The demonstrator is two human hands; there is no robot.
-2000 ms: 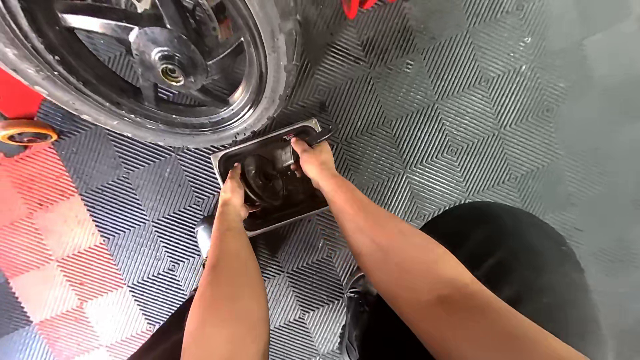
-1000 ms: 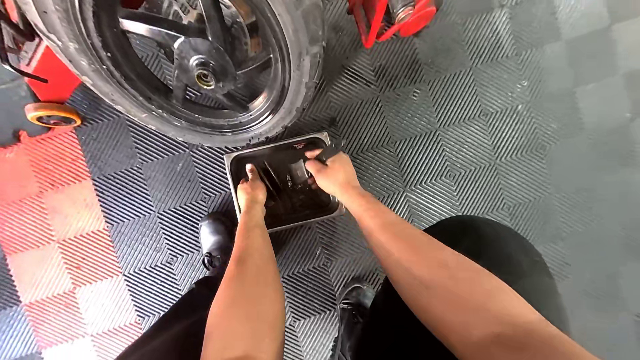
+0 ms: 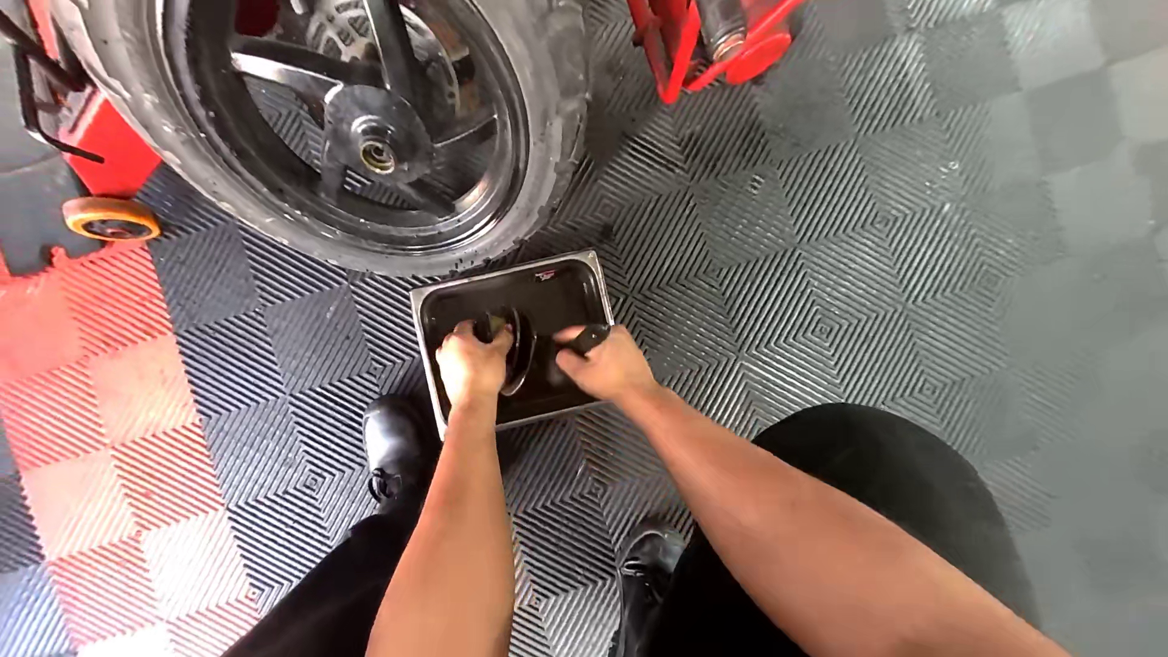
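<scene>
A rectangular metal tray with dark liquid in it sits on the floor, below a motorcycle wheel. Inside the tray's left half, my left hand grips a dark round part, which stands on edge in the liquid; its exact kind is unclear. My right hand, over the tray's right side, is closed around the dark handle of a tool, probably a brush. The tool's far end is blurred and cannot be made out.
A red metal stand is at the top, right of the wheel. Red equipment with an orange caster wheel stands at the left. Ribbed floor tiles lie all around. My black shoes are below the tray.
My right hand has drawn apart from my left hand toward the tray's right edge. The round part shows on edge now. The view has shifted, bringing more of the red stand into sight.
</scene>
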